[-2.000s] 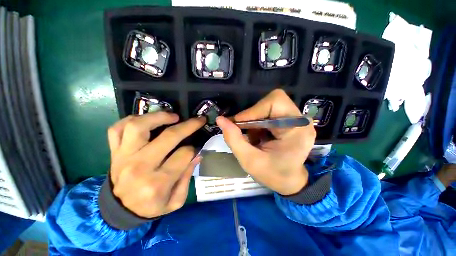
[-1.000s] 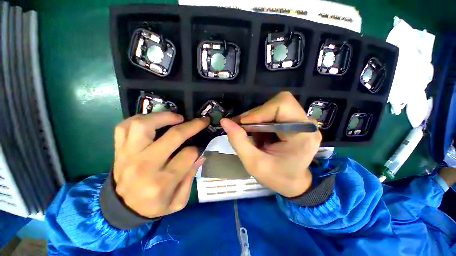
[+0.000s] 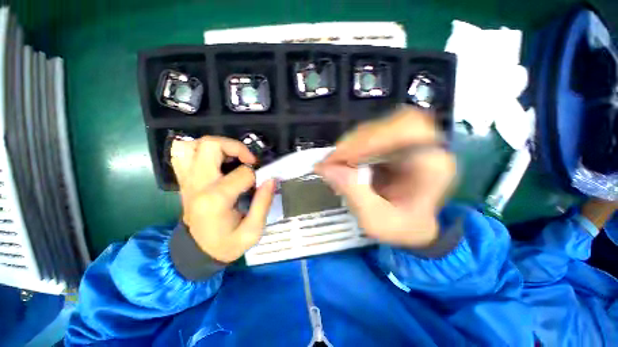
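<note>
My left hand (image 3: 220,196) grips the left edge of a white sheet with a grey-brown patch (image 3: 310,196) between thumb and fingers. My right hand (image 3: 400,179) is blurred; its thumb and forefinger are pinched at the sheet's upper right part. The tweezers cannot be made out clearly in it. The sheet is over the front edge of the black foam tray (image 3: 213,122). Small black watch housings lie in the tray's pockets, one (image 3: 251,93) in the back row. My hands cover parts of the front row. A white slotted plate (image 3: 325,234) lies under the sheet.
Stacked slotted trays (image 3: 47,169) stand at the left. Another white plate (image 3: 305,32) shows behind the foam tray. At the right are crumpled white wipes (image 3: 484,74), a syringe (image 3: 509,179) and a large blue round tray (image 3: 576,101) with a shiny bag. Another person's hand (image 3: 598,211) is at the far right.
Both hands have left the housing in the front row. The sheet is now raised and stretched between them. The view has shifted, showing the blue round tray at right.
</note>
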